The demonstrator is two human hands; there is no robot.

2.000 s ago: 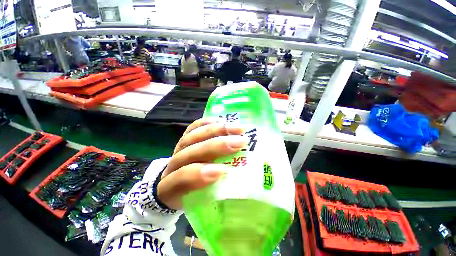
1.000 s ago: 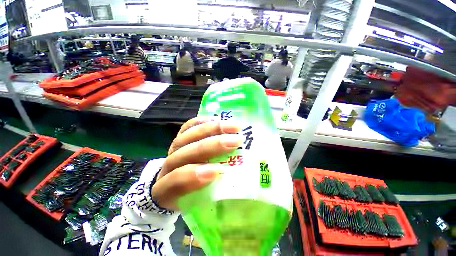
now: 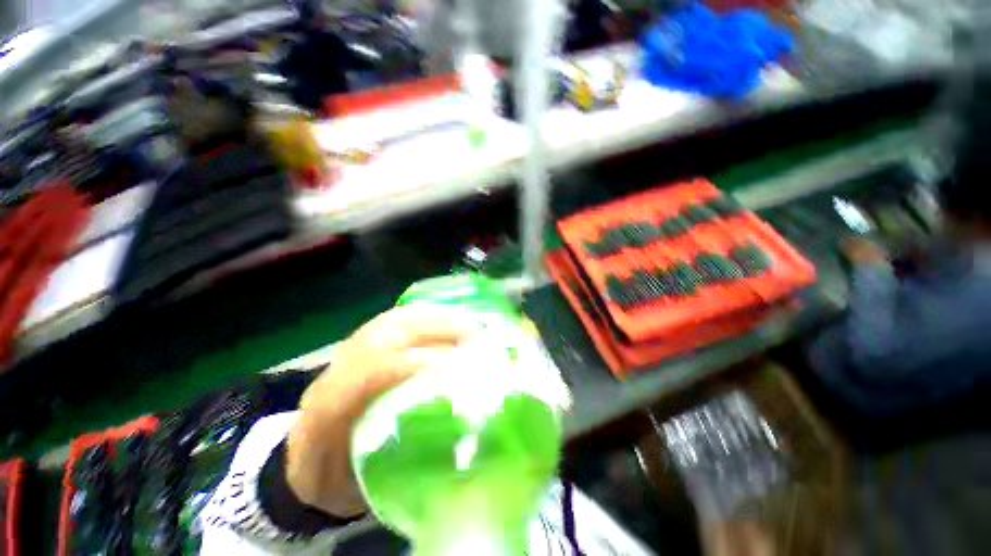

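Observation:
My left hand (image 3: 353, 407), in a white sleeve with dark lettering, is closed around a large green-tinted bottle (image 3: 462, 434) with a white label. The bottle is close in front of the camera at the lower middle, its neck end towards me and cut off by the lower edge. The frame is blurred, so the label cannot be read. My right hand is not in view.
Stacked orange-red trays (image 3: 695, 277) of boards stand on the bench right of the bottle. Another tray (image 3: 114, 440) and loose boards lie lower left. A white shelf (image 3: 413, 152) holds a blue bag (image 3: 712, 49). A person (image 3: 924, 326) is at the right.
The view has swung right and down, so the tray stack sits nearer the middle and a person shows at the right. The bottle, still in my left hand, appears lower and more end-on.

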